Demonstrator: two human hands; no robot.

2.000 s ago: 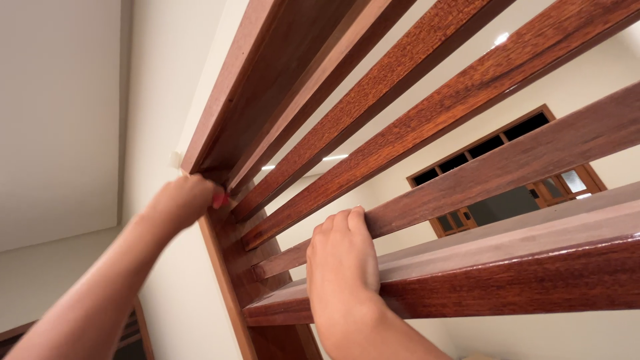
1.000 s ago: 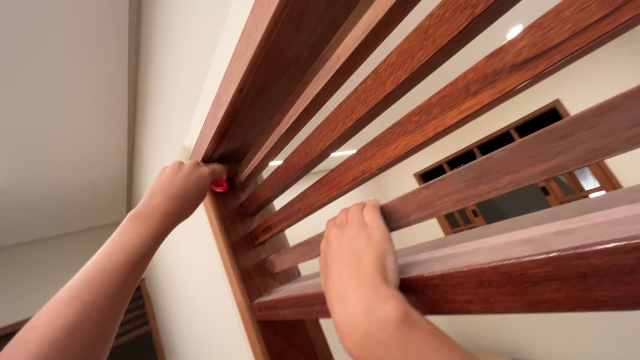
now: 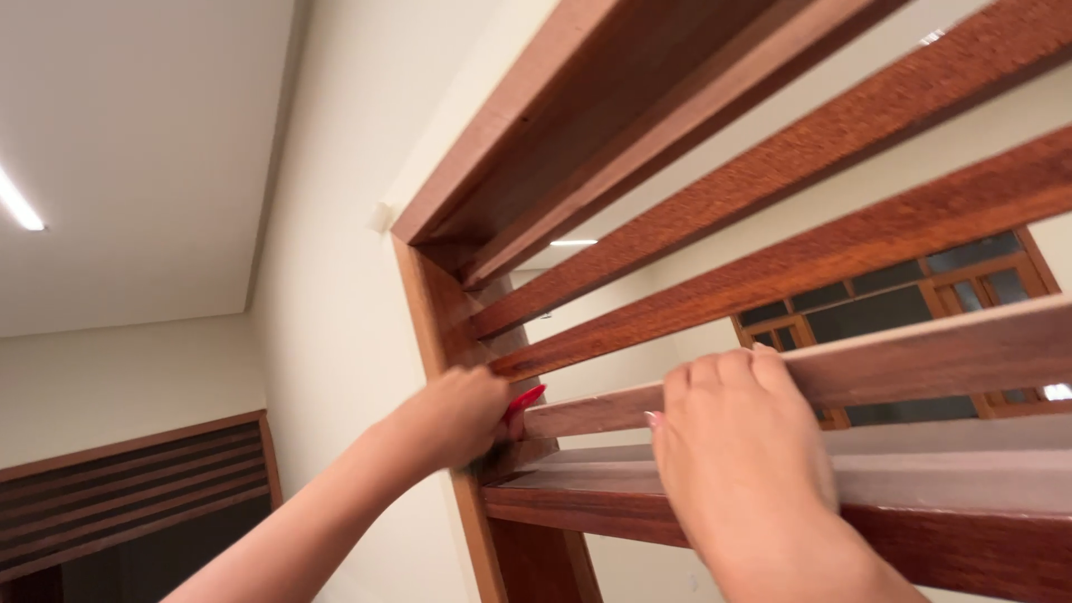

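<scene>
A slatted frame of reddish-brown varnished wood fills the right side of the view. My left hand [image 3: 465, 419] is at the inner left side of the frame, near the slat ends, with a red object [image 3: 524, 400] showing at its fingers; the object's kind is unclear. My right hand [image 3: 741, 452] has its fingers curled over the top edge of a lower wooden slat [image 3: 913, 352], just above the thick bottom rail [image 3: 586, 509]. Above it run several more slats [image 3: 754, 176], under the frame's top board [image 3: 494, 109].
A pale wall [image 3: 335, 293] stands left of the frame post [image 3: 419, 310]. A louvred wooden opening [image 3: 134, 494] is at the lower left. Through the slats, a wooden-framed window [image 3: 888, 310] shows on a far wall. A ceiling light [image 3: 18, 199] is lit.
My left hand has moved down the frame's left side, from the top corner to the lower slat ends. My right hand stays at the lower slat. The view has shifted.
</scene>
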